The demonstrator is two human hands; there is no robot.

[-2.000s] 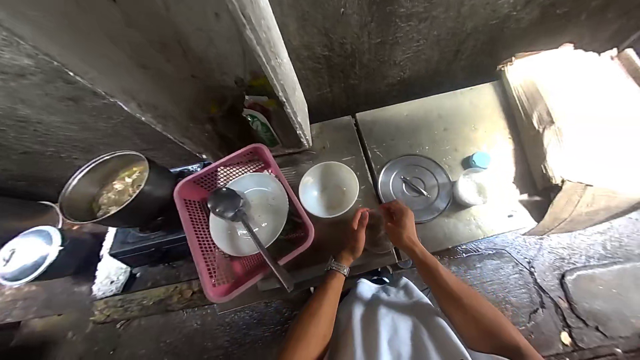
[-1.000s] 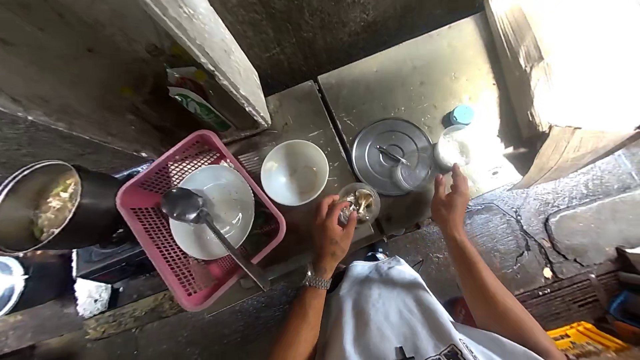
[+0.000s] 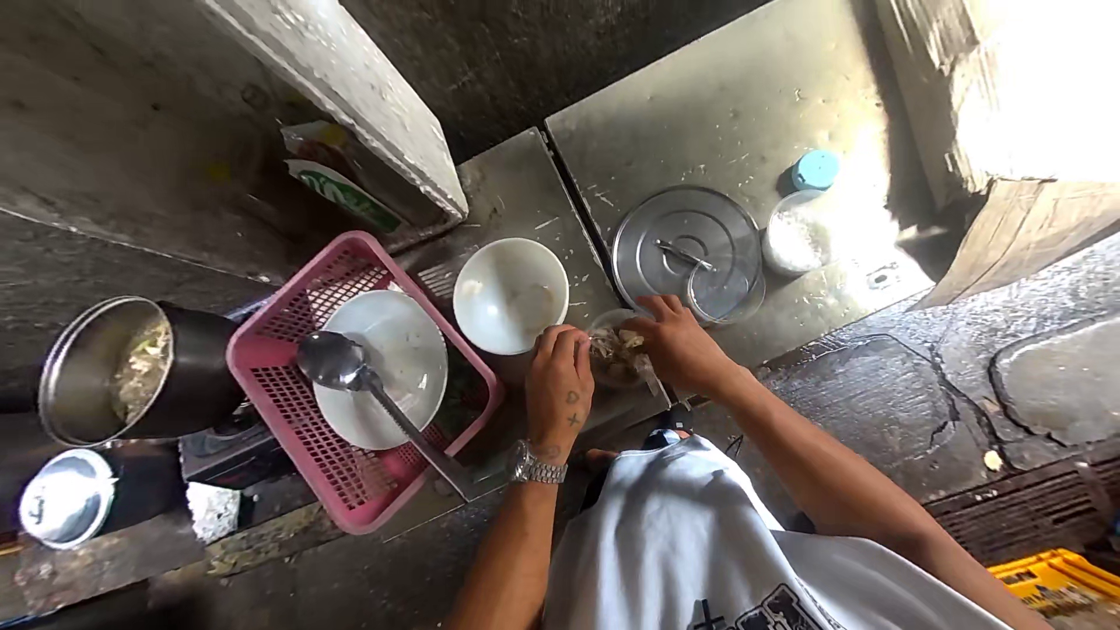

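Note:
A clear plastic container with brownish pieces and bits of clear plastic stands at the counter's front edge. My left hand, with a metal watch on its wrist, touches its left side with fingertips together. My right hand is at its right side, fingers at the contents; whether they grip a piece is hidden. Left of it stands a white bowl. A round metal lid lies behind my right hand, with a clear round plastic lid overlapping its front edge.
A pink basket holds a white plate and a metal ladle. Farther left is a pot of food. A clear container of white grains and a blue cap stand right of the metal lid.
My right hand has moved left, from beside the clear lid to the container. Two seconds ago both hands were close together in front of the bowl and metal lid.

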